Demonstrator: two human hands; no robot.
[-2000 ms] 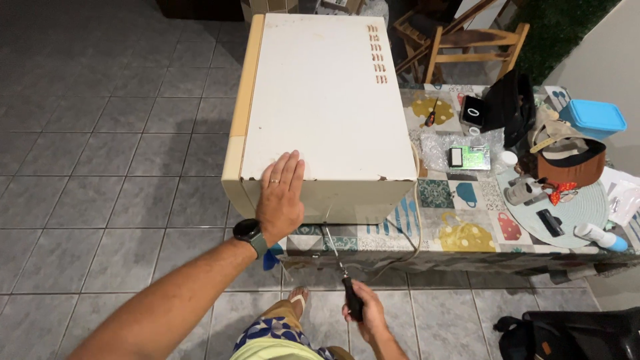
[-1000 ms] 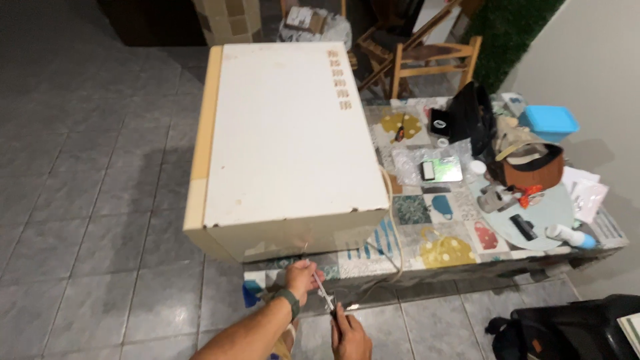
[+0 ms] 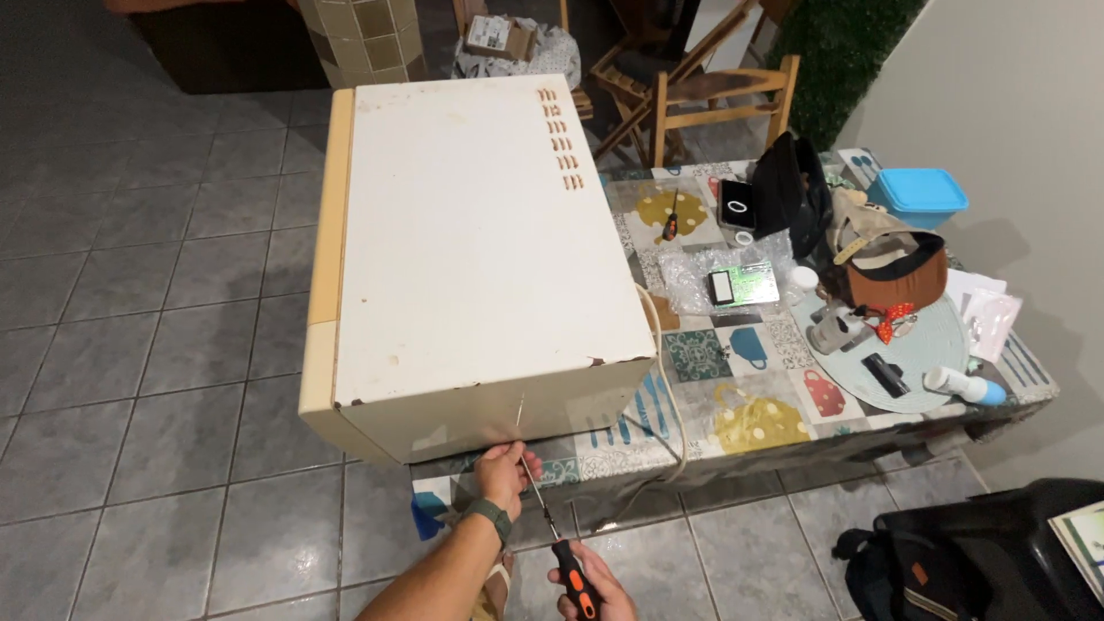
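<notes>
A white metal appliance casing (image 3: 483,233) with a cream front edge and rusty vent slots rests on the cloth-covered table. My right hand (image 3: 599,582) grips the black and orange handle of a long screwdriver (image 3: 573,578), whose shaft points up at the near side of the casing. My left hand (image 3: 507,473) is at the lower edge of that side, its fingers around the upper part of the shaft. The screwdriver's tip is too small to make out against the panel.
A second screwdriver (image 3: 671,226), a green circuit board (image 3: 743,285) on bubble wrap, a blue-lidded container (image 3: 921,191), a cap (image 3: 897,267) and a round placemat (image 3: 931,362) lie on the table. A pale power cord (image 3: 684,431) hangs over the near edge. A black backpack (image 3: 923,561) is at lower right.
My left hand has left the top near edge of the casing, where it lay flat two seconds ago, and moved down to the screwdriver's shaft. My right hand still holds the handle.
</notes>
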